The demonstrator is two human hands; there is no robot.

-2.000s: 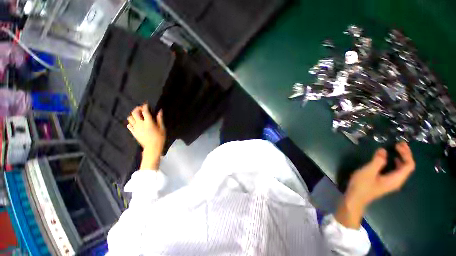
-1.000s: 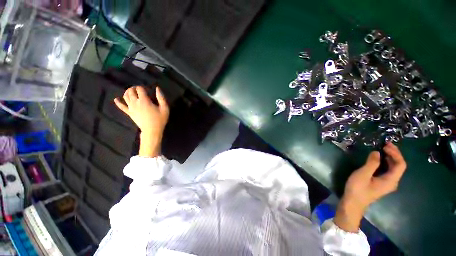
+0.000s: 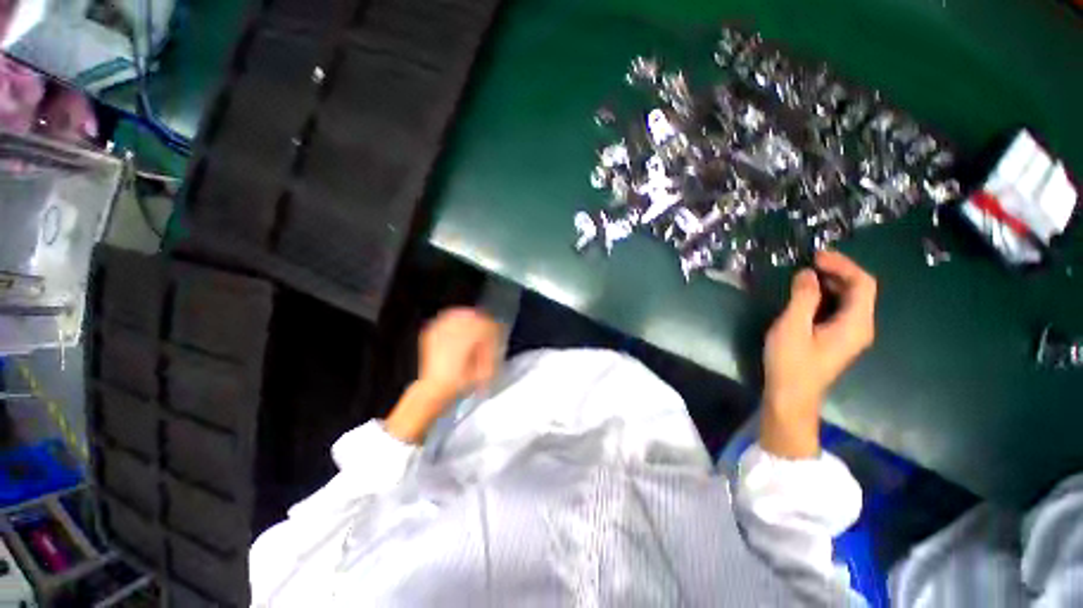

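A wide pile of silver spring clips (image 3: 760,154) lies on the green bench (image 3: 523,119). Dark parts show among the clips. My right hand (image 3: 822,327) is at the near edge of the pile, palm up with thumb and index finger curled close together; whether something small is between them cannot be told. My left hand (image 3: 461,347) is over my lap at the bench's near edge, blurred, with the fingers folded in. Nothing shows in it, but its inside is hidden.
A black compartment tray (image 3: 356,131) lies on the bench at the left. Another black tray (image 3: 178,416) is below it, beside the bench. A small dark box with white contents and a red strip (image 3: 1019,208) is right of the pile. A white sleeve (image 3: 986,552) shows at the lower right.
The view has swung to the right, bringing in the small box. My left hand has moved from over the lower black tray to my lap, its fingers now folded. My right hand stays near the pile.
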